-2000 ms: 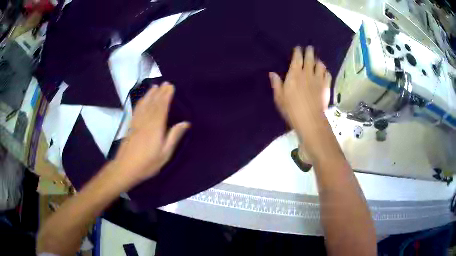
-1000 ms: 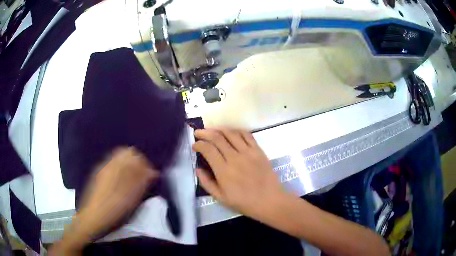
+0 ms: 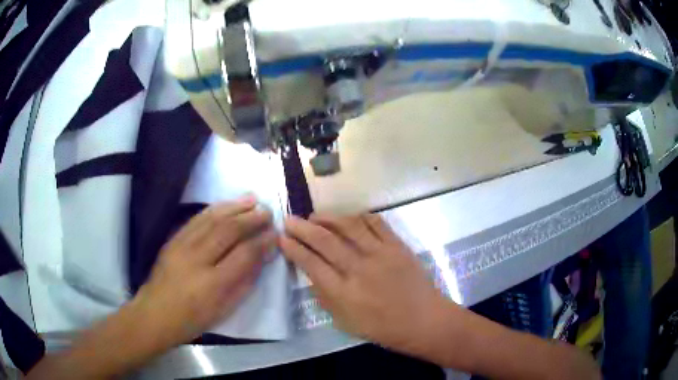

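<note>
A garment panel (image 3: 249, 297), pale side up with dark parts showing, lies on the table left of and up to the needle. A narrow dark strip (image 3: 299, 178) runs from under the presser foot area toward me along its right edge. My left hand (image 3: 212, 260) lies flat on the pale cloth, fingertips near that edge, slightly blurred. My right hand (image 3: 357, 274) is at the edge below the needle, its fingertips on the cloth; whether it pinches the cloth is unclear. The sewing machine (image 3: 446, 63) stands behind; its foot is too blurred to see clearly.
Yellow-and-black thread snips (image 3: 572, 142) and black-handled scissors (image 3: 632, 163) lie at the right. A measuring scale (image 3: 535, 230) runs along the front edge. A blue basket (image 3: 624, 289) with scraps is below right. Other dark and pale pieces (image 3: 44, 56) lie far left.
My view has swung from the spread dark panel to the machine. Since one second ago, the cloth's pale side has come up and my left hand has moved right, close to my right hand.
</note>
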